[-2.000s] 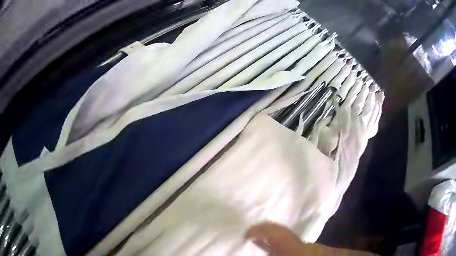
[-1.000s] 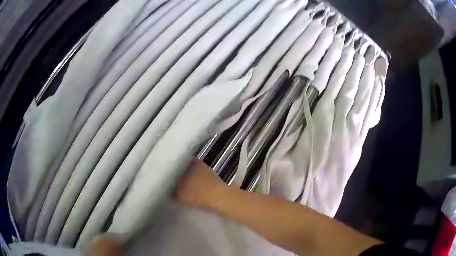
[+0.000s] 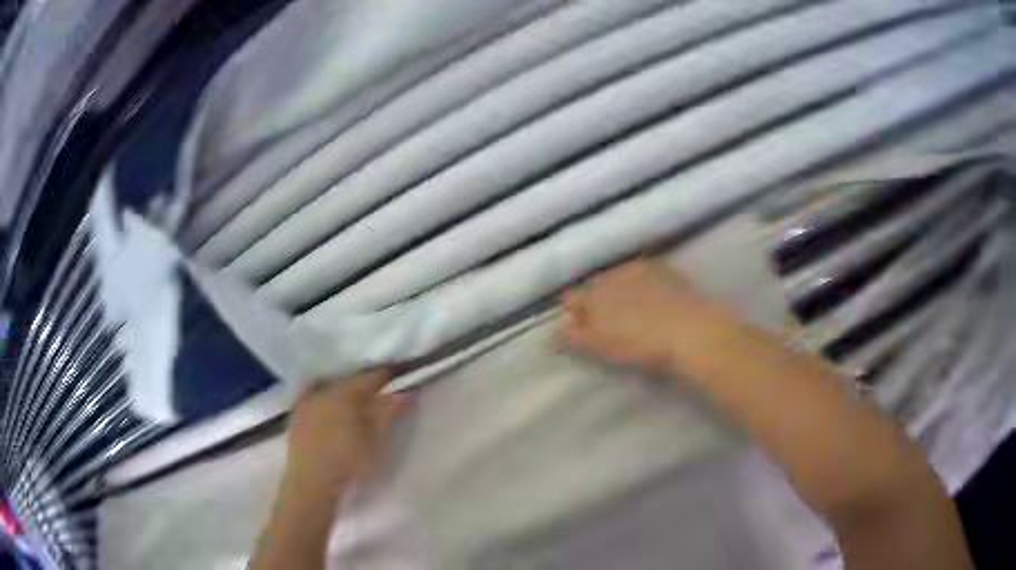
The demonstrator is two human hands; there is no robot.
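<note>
Pale cloth (image 3: 479,195) lies in long parallel ridges across the upper middle, and a smoother sheet (image 3: 535,445) lies in front. My left hand (image 3: 340,429) is at the lower left on the seam between them, its fingers bent at the cloth edge. My right hand (image 3: 624,317) is at the centre on the same seam, with fingertips pressed at the edge. Both hands are blurred, and their fingertips are partly hidden in the fold. A navy cloth panel (image 3: 217,356) with a pale border strip (image 3: 145,312) shows left of my left hand.
Bare shiny metal tubes (image 3: 67,390) curve along the left edge. More tubes (image 3: 869,290) show at the right through an opening in the cloth. A dark area fills the lower right corner.
The view has shifted left along the cloth. My left hand has come fully into view. My right hand has moved from over the exposed tubes to the seam. The loose pale flap now lies along it.
</note>
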